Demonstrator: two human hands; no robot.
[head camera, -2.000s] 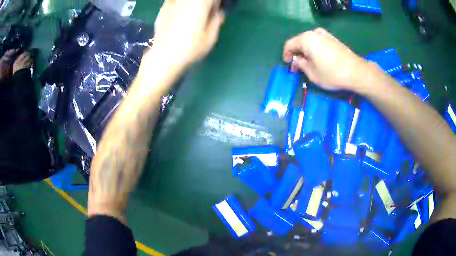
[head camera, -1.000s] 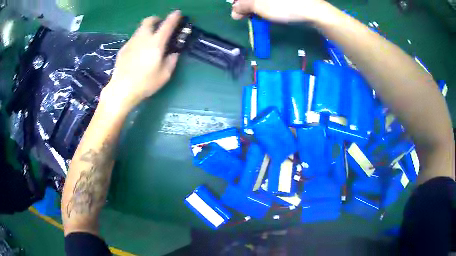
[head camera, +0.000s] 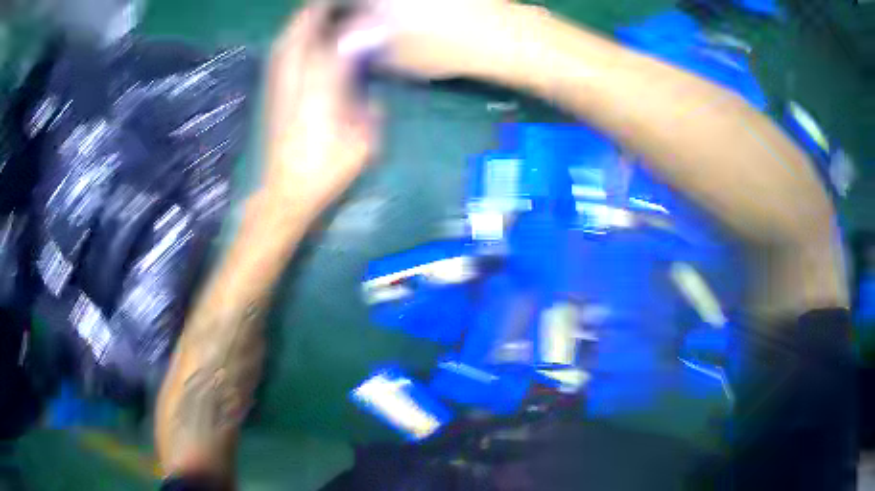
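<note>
The frame is strongly blurred. My left hand (head camera: 321, 115) is at the upper middle-left, near the top edge. My right hand (head camera: 393, 38) reaches across from the right and meets or overlaps it there. A dark shape, perhaps part of a black housing, shows between the fingers at the top edge; what each hand grips is too blurred to tell. Blue battery packs (head camera: 614, 278) with white or cream strips lie in a loose heap at centre right. One pack (head camera: 398, 403) lies at the heap's lower left.
A shiny, crinkled dark plastic bag (head camera: 144, 211) lies at left. The green bench top (head camera: 317, 336) shows between bag and heap. More blue items (head camera: 672, 43) lie at upper right, partly behind my right forearm. Dark cloth is at the bottom edge.
My right hand has moved left to my left hand, which now points upward. The black housing seen to the right of my left hand and the blue pack under my right hand no longer show clearly.
</note>
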